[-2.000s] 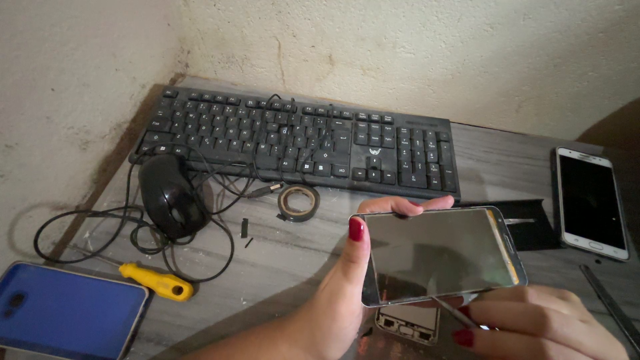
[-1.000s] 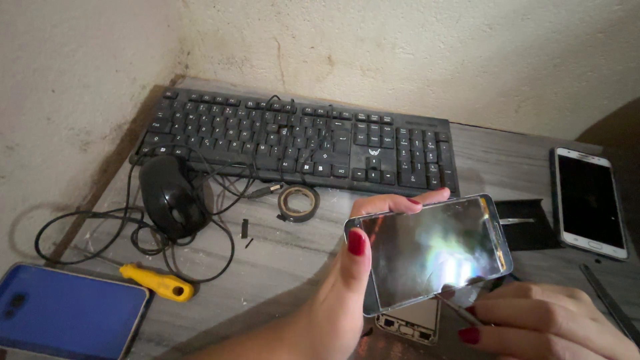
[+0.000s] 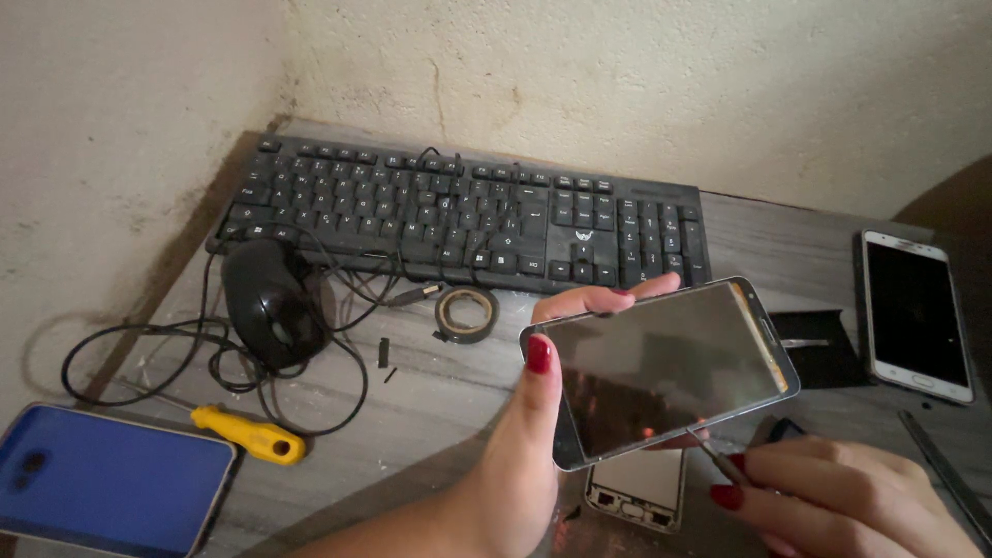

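My left hand [image 3: 535, 411] holds a smartphone screen assembly [image 3: 659, 364] by its left end, tilted, with the thumb on its front and fingers behind the upper edge. An amber strip runs down its right end. In my right hand [image 3: 837, 488] is a thin metal pointed tool [image 3: 717, 459], its tip at the assembly's lower edge. Below the assembly lies a white phone frame [image 3: 635, 488], partly hidden by it.
A black keyboard [image 3: 465, 217] lies along the wall, with a corded mouse [image 3: 275, 306], black tape roll [image 3: 466, 314], yellow-handled screwdriver [image 3: 248, 435] and blue phone case [image 3: 116, 480] nearby. At right are a white smartphone [image 3: 917, 314], black square piece [image 3: 818, 349] and dark slim tool [image 3: 945, 469].
The tool tip in my right hand has moved left along the lower edge of the screen assembly. The bright reflection seen on the screen a second ago is gone.
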